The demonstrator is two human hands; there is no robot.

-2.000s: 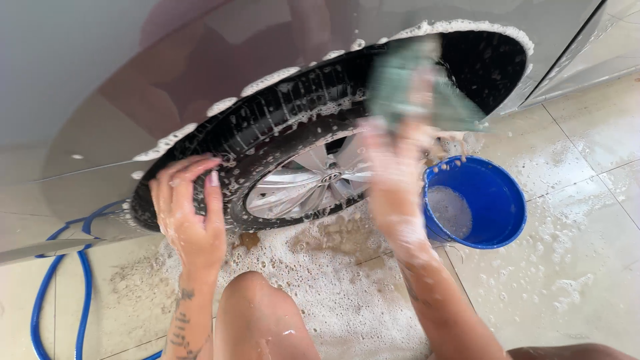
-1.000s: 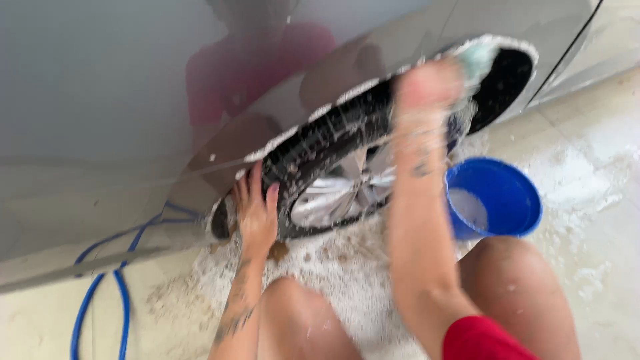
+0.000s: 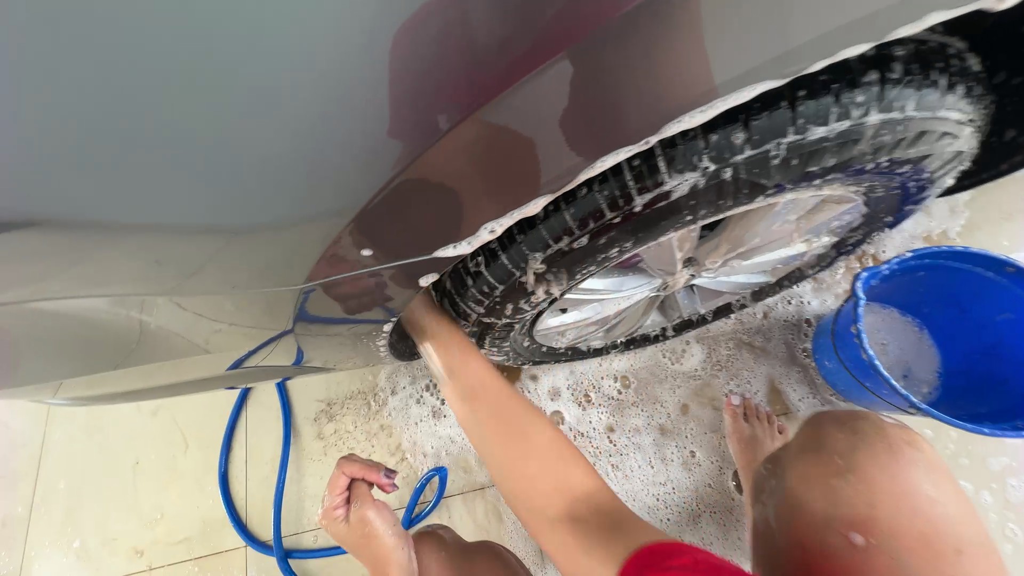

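My right arm, in a red sleeve, reaches up and left to the car's wheel arch, where my right hand [image 3: 420, 312] goes in behind the left side of the soapy tyre [image 3: 552, 264]. Its fingers are hidden, and whether they hold a cloth cannot be seen. My left hand [image 3: 360, 500] is off the car at the bottom, beside my knee, fingers curled with nothing visible in them. The silver alloy wheel [image 3: 680, 276] is wet with suds. White foam lines the edge of the grey car fender [image 3: 512, 192].
A blue plastic bucket [image 3: 840, 344] with sudsy water stands on the right. A blue hose [image 3: 280, 472] loops over the tiled floor [image 3: 136, 472] at the lower left. Foam [image 3: 624, 416] covers the floor below the wheel, near my bare foot [image 3: 752, 436].
My right hand has gone from the right upper part of the wheel arch, where it held a greenish cloth, to its left end. My left hand has come off the tyre. The view has shifted left.
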